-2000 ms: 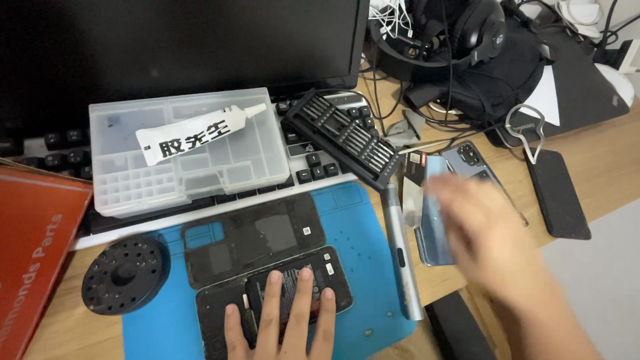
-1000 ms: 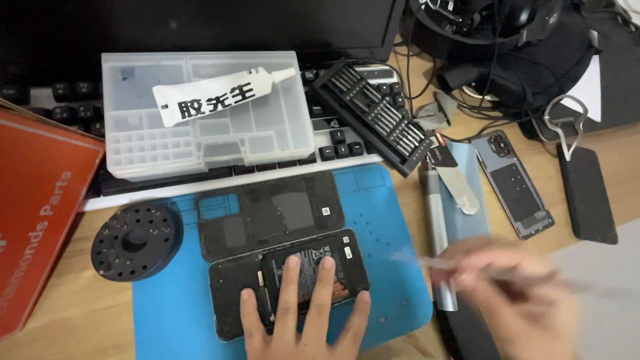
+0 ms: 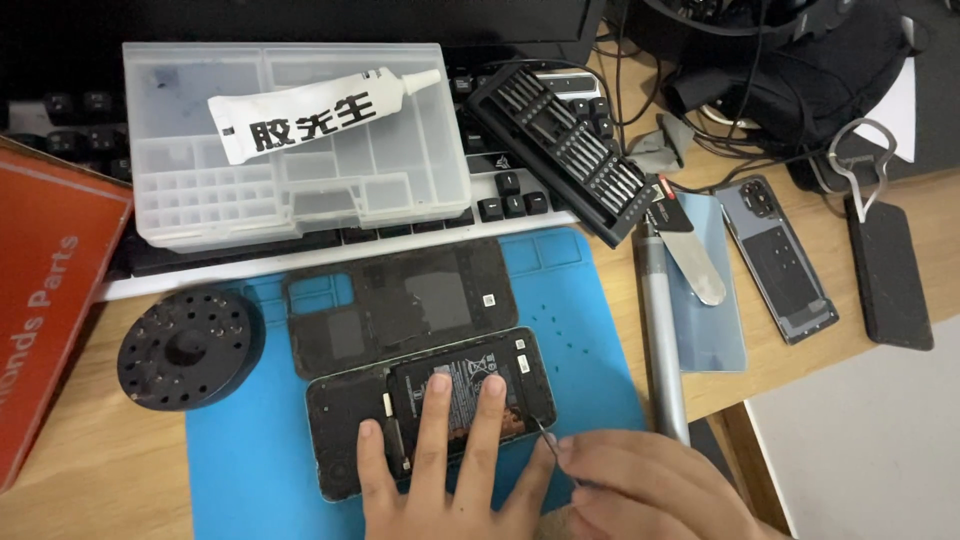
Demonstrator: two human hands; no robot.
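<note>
An opened smartphone [image 3: 349,442] lies on a blue repair mat [image 3: 600,375], its battery [image 3: 469,382] exposed. My left hand [image 3: 450,472] rests over the phone with fingers spread, the tips on the battery and frame. My right hand [image 3: 652,480] grips a thin metal tool [image 3: 549,441], whose tip touches the phone's inner lower right area; its far end is hidden by the hand, so its exact kind cannot be told. Just above the phone lies its detached back cover [image 3: 405,307]. Several tiny screws [image 3: 556,330] lie on the mat to the right.
A round black screw holder [image 3: 187,349] stands left of the mat. Behind are a plastic organizer box [image 3: 202,161] with a glue tube [image 3: 307,116], a keyboard [image 3: 480,244] and a bit set [image 3: 562,150]. To the right lie a silver pen-shaped tool [image 3: 664,345], a metal spudger [image 3: 697,266] and phone parts [image 3: 780,262].
My right hand has come left from the right side of the mat to the phone, bringing the thin tool. Two seconds ago it was near the blue panel. My left hand stays on the phone.
</note>
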